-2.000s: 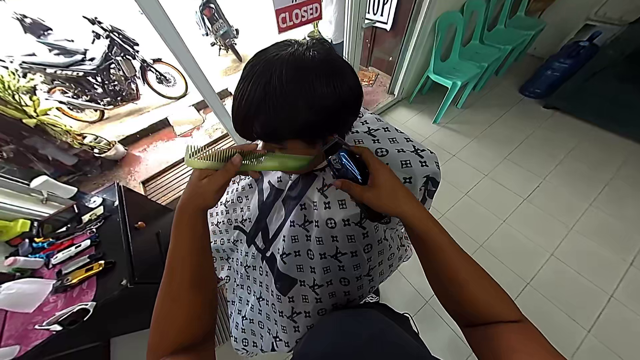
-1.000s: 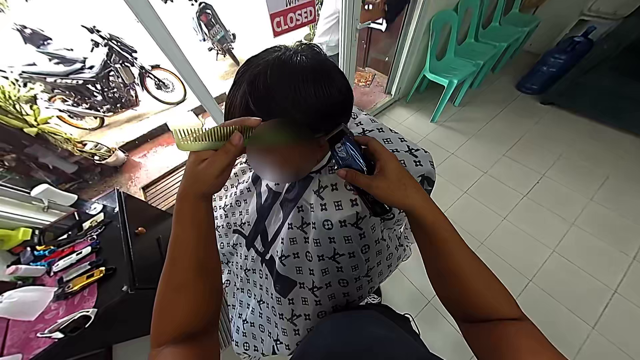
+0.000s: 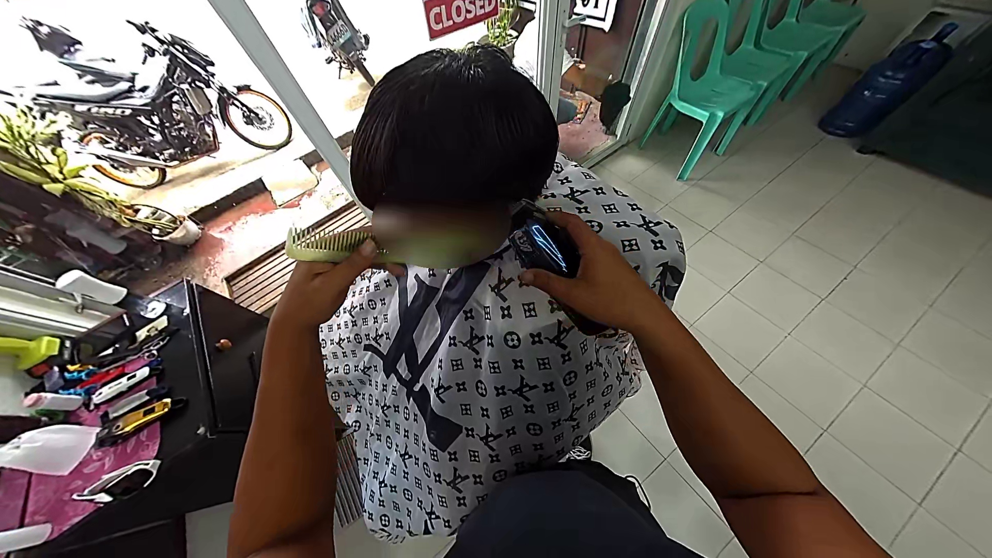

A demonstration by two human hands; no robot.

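A seated person with dark hair [image 3: 457,128] wears a white patterned barber's cape [image 3: 496,380] with dark tie straps. My left hand [image 3: 329,283] holds a pale green comb [image 3: 329,243] level across the lower edge of the hair; its middle part is blurred. In my right hand [image 3: 597,275] is a dark electric hair clipper [image 3: 546,248], its head close to the hair's lower right edge. Whether the blade touches the hair cannot be told.
At left stands a black table [image 3: 174,473] with a pink cloth, several clippers, a white container and sunglasses [image 3: 120,480]. Green plastic chairs [image 3: 709,93] and a blue water jug [image 3: 887,81] are at upper right. Beyond the glass front stand motorcycles [image 3: 167,97].
The comb was tilted up from the head's side a second ago and now lies nearly level, lower across the hairline. My right hand keeps the clipper at the same side of the head.
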